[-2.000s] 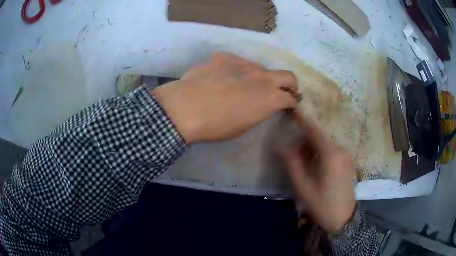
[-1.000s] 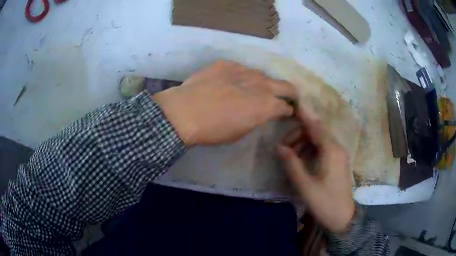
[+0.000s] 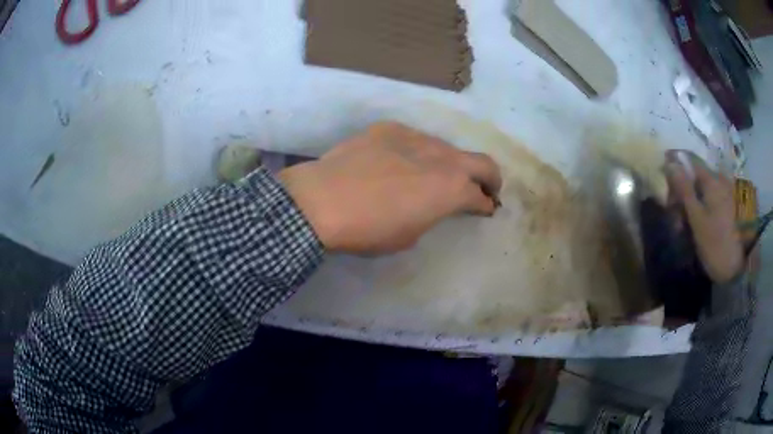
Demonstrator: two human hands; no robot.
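My left hand (image 3: 394, 191) lies palm down at the middle of the table, its fingers closed at a small edge of fabric, mostly hidden. The dark pressing template (image 3: 284, 159) runs under this hand, and its pale rounded end (image 3: 239, 161) shows to the left of it. My right hand (image 3: 710, 222) is at the right, blurred, on the handle side of the electric steam iron (image 3: 623, 242). The iron is blurred too, with a bright glint on its metal. Its handle is hidden by the hand.
Folded brown strips (image 3: 386, 42) are piled at top centre. A slim beige stack of blanks (image 3: 566, 47) lies at top right. Red-handled scissors (image 3: 78, 21) are at upper left. Dark red items (image 3: 712, 63) and a yellow item (image 3: 746, 202) are at the right. The white table (image 3: 381, 337) has a rounded edge.
My right hand has left the fabric beside my left hand, moved right and taken hold of the iron. The iron has shifted left from its parked place. My left hand stays on the template.
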